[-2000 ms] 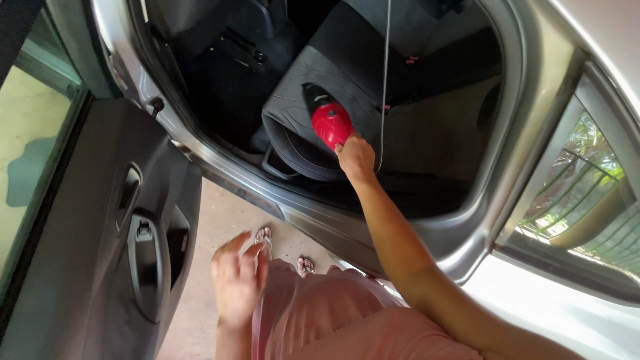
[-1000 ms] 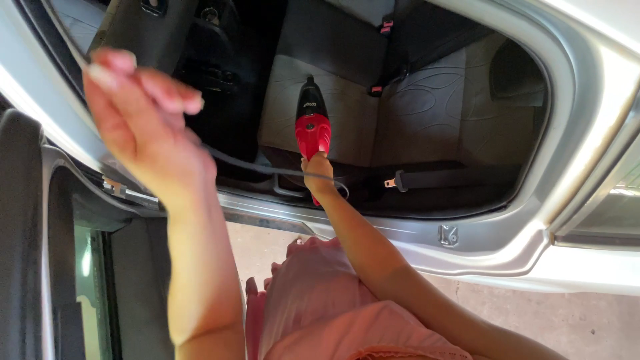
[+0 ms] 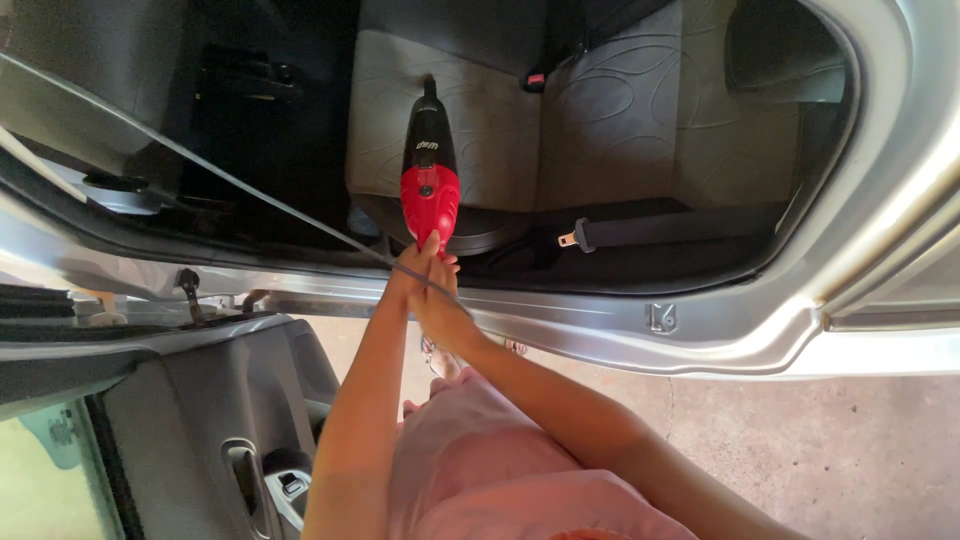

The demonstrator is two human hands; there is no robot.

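Observation:
A red and black handheld vacuum cleaner (image 3: 429,176) points away from me over the grey fabric rear seat (image 3: 491,150) of a car, its narrow black nozzle over the cushion. Both hands meet at the rear end of its red body. My right hand (image 3: 444,304) is wrapped around the handle end, which it partly hides. Against it lies my left hand (image 3: 414,266), with its thumb on the red housing; how firmly it grips is hard to see. A grey power cord (image 3: 247,187) runs from the upper left down across both wrists.
The silver door sill (image 3: 540,304) crosses in front of me. At the lower left stands the opened car door (image 3: 202,397). A seat-belt tongue (image 3: 576,238) lies beside the seat edge, and a red belt buckle (image 3: 535,81) sits at the seat's back.
My left hand, raised and apart from the vacuum one second ago, has come down to its handle end beside my right hand. The vacuum stays in my right hand.

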